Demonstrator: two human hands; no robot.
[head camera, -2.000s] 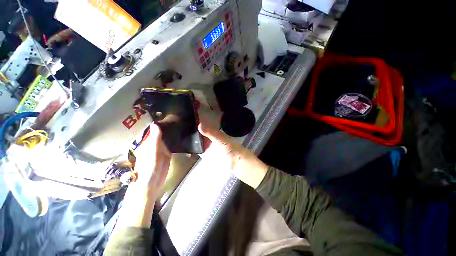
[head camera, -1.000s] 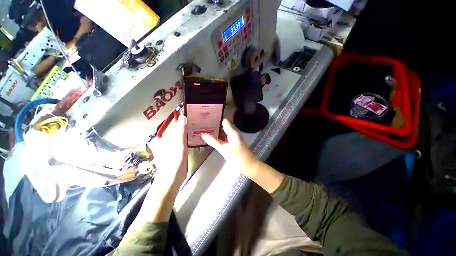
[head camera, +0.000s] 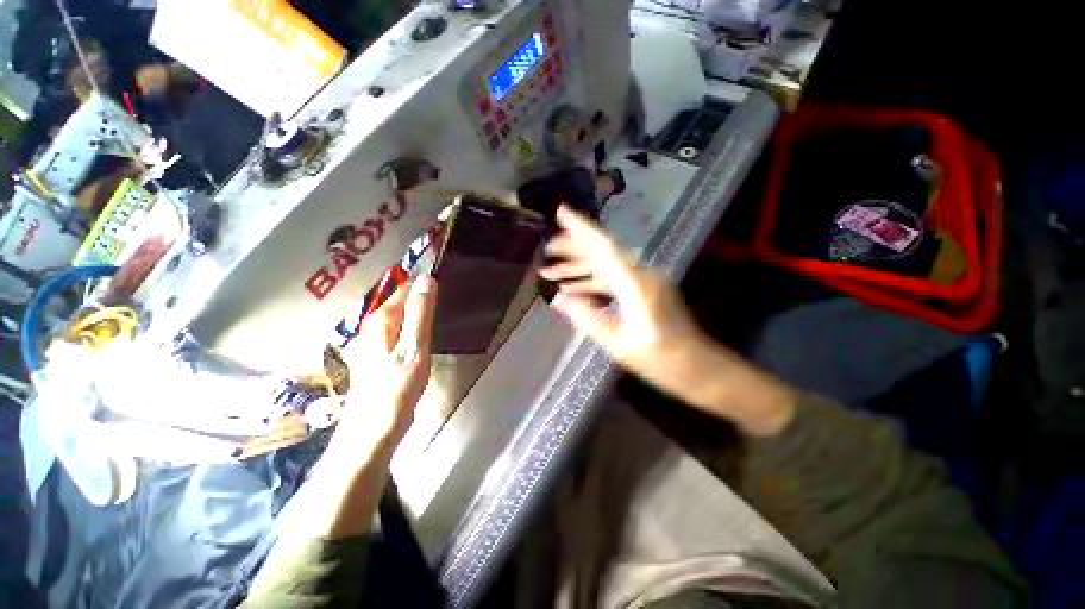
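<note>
My left hand (head camera: 387, 375) holds a smartphone (head camera: 485, 276) by its left edge, in front of the off-white sewing machine head (head camera: 357, 202). The phone's screen is dark. My right hand (head camera: 625, 303) is just right of the phone, slightly blurred, fingers apart, over the dark phone stand (head camera: 557, 196). The stand is partly hidden behind the phone and hand. The dark garment (head camera: 155, 529) lies at the lower left, below the brightly lit presser foot area (head camera: 315, 402).
Red-handled snips (head camera: 383, 289) lie behind my left hand. A ruler strip (head camera: 535, 470) runs along the table's front edge. At right are a red plastic basket (head camera: 978, 256) with a round labelled item (head camera: 878, 228) and grey cloth (head camera: 851, 357). Another machine (head camera: 42, 214) and a person are at upper left.
The phone screen, dark two seconds ago and lit one second ago, is dark again. My right hand has moved off the phone to the right, fingers spread. The phone is tilted more.
</note>
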